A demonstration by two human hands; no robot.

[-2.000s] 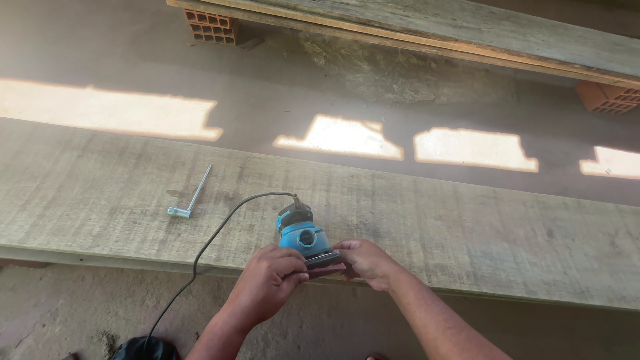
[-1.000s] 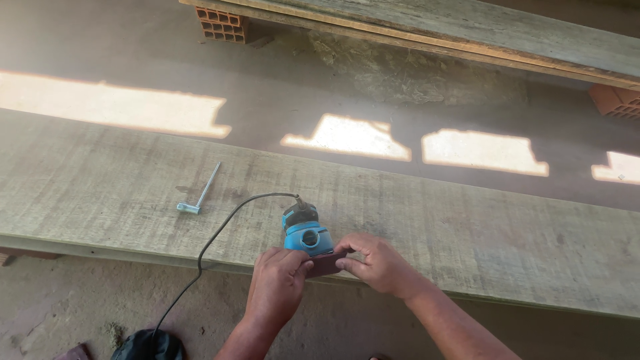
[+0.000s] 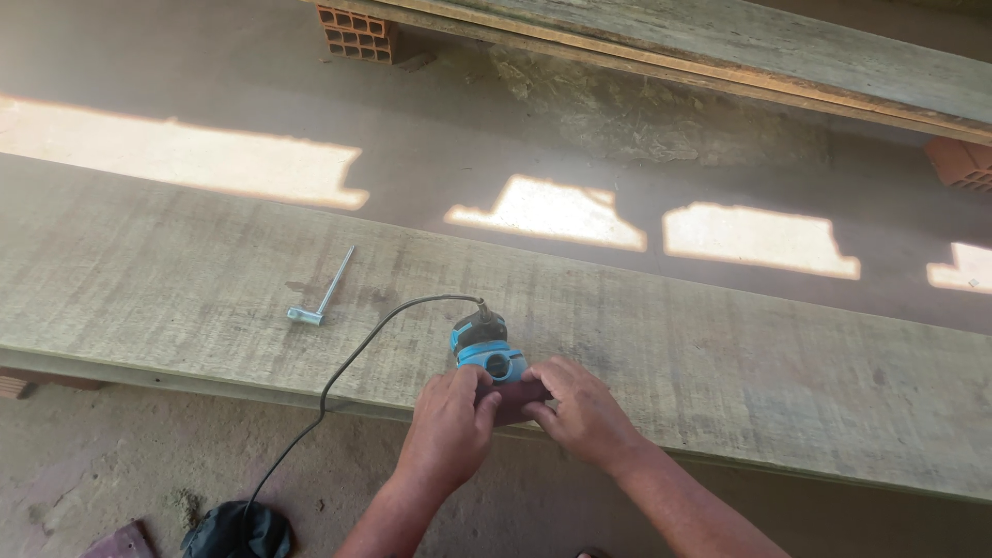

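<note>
A blue and black electric sander point(image 3: 488, 345) lies on a wide wooden board point(image 3: 697, 364), its black cord point(image 3: 341, 373) running off the front edge. Between my hands is a dark reddish sheet that looks like sandpaper point(image 3: 511, 401), against the near end of the sander. My left hand point(image 3: 453, 422) grips the sheet's left side with thumb and fingers. Its right side is pinched by my right hand point(image 3: 581, 403). The sander's pad is hidden behind the sheet and fingers. A metal T-shaped socket wrench point(image 3: 314, 310) rests on the board to the left.
Beyond the board, stacked planks point(image 3: 697, 66) rest on hollow clay bricks point(image 3: 356, 35), with another brick point(image 3: 961, 163) at the right. On the floor at lower left lie a black bag point(image 3: 236, 531) and a reddish piece point(image 3: 120, 541). The board's near edge runs just below the sander.
Two seconds ago the sander's metal clamp edge showed between my hands; now the reddish sheet stands in front of it. My right hand has turned, and its fingers have closed on the sheet's right side.
</note>
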